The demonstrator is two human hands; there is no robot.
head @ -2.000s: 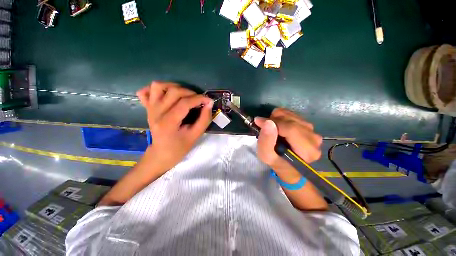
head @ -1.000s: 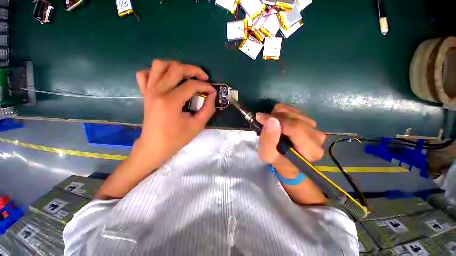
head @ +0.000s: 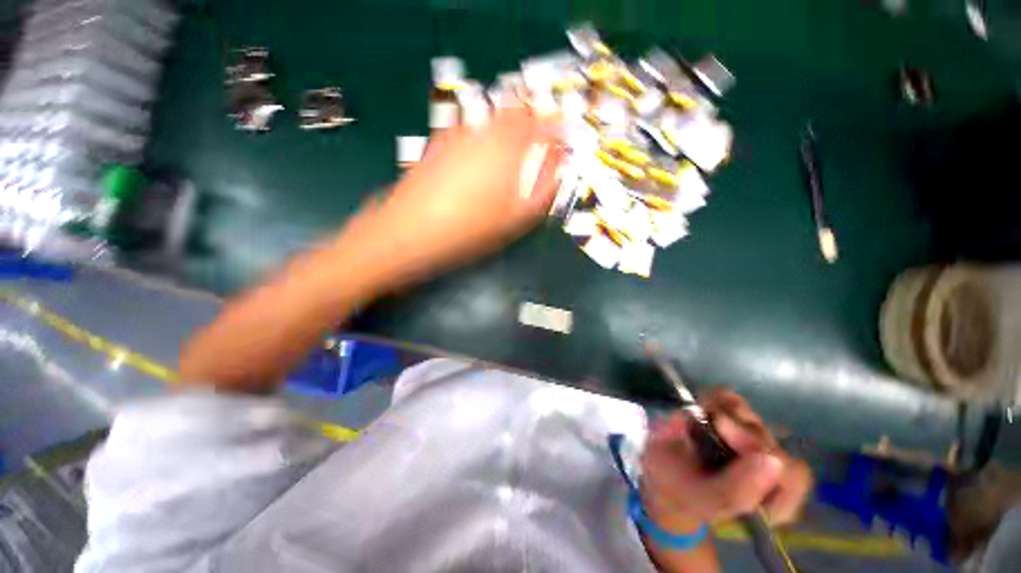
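My left hand (head: 493,168) reaches to the left side of the heap of silver-white pouch cells (head: 633,157). It is blurred, and its fingertips are lost among the cells, so I cannot tell whether it grips one. My right hand (head: 722,453) holds the soldering iron (head: 678,387) near the bench's front edge, its tip pointing up and left over the green bench. A small pale block (head: 546,317) lies on the bench between my hands. No device lies beside it.
Small dark devices (head: 326,107) lie at the back left. Ribbed clear trays (head: 78,123) stand at the far left beside the green solder stand (head: 121,182). A dark stick with a pale end (head: 818,196) and a tan ring-shaped container (head: 946,330) are at the right.
My left hand has left the work spot and reached forward to the cell heap. The device is gone from beside the pale block. The iron has moved away from that block. The view has shifted and tilted.
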